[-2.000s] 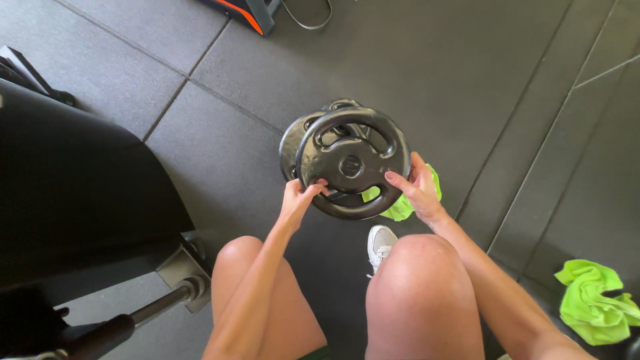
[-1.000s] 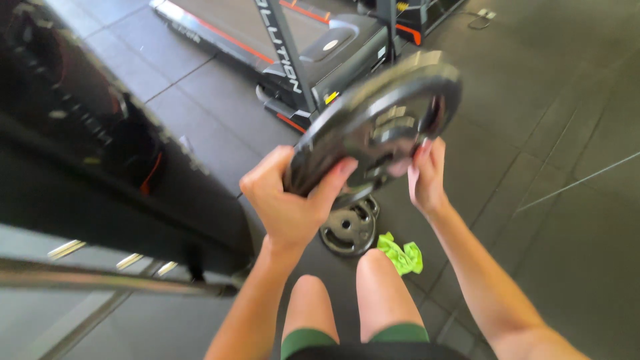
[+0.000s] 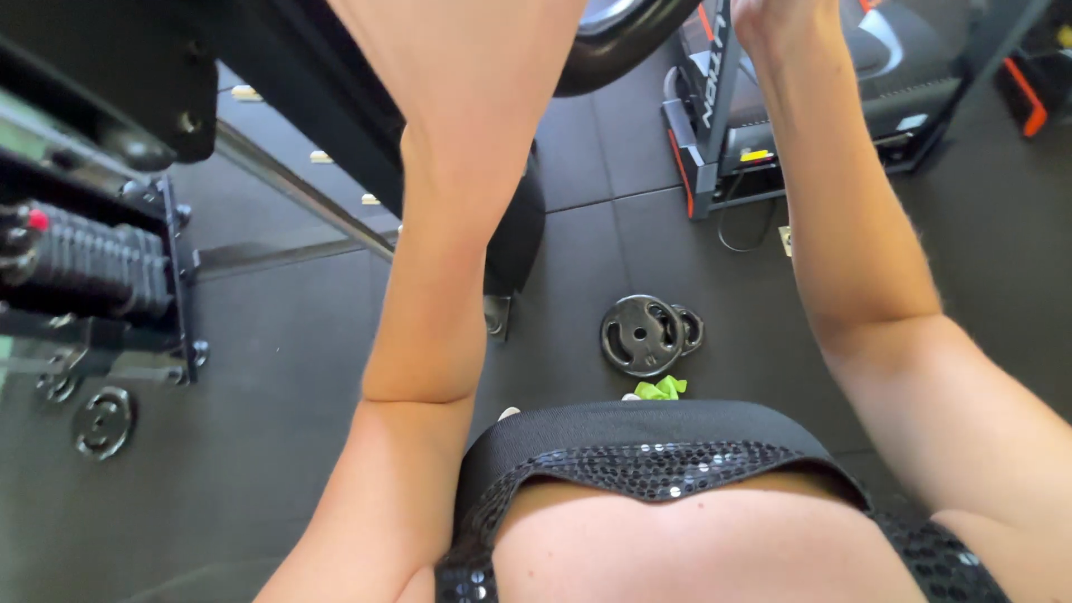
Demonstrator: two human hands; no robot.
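A black weight plate (image 3: pixel 624 54), only its lower curved rim in view, is cut off by the top edge between my raised arms. My left hand (image 3: pixel 469 38) reaches out of the picture beside the plate; its fingers are hidden. Just the base of my right hand (image 3: pixel 779 21) shows, to the right of the plate, with its fingers beyond the frame. Whether either hand touches the plate cannot be seen. Below, a black weight plate with grip slots (image 3: pixel 624 347) partly overlaps a smaller plate (image 3: pixel 692 330) on the floor. A bright green cloth (image 3: pixel 662 389) lies near them.
A treadmill (image 3: pixel 871 100) stands at the upper right. Black machine framing (image 3: pixel 301 67) and a metal bar (image 3: pixel 293 180) cross the upper left. A weight stack (image 3: pixel 100 260) is at the far left, with another plate (image 3: pixel 104 423) below it. Dark matting (image 3: pixel 276 435) covers the floor.
Both hands and the plate held between them a second ago have risen toward the top edge, now mostly out of view. The view has shifted, showing the weight stack at left.
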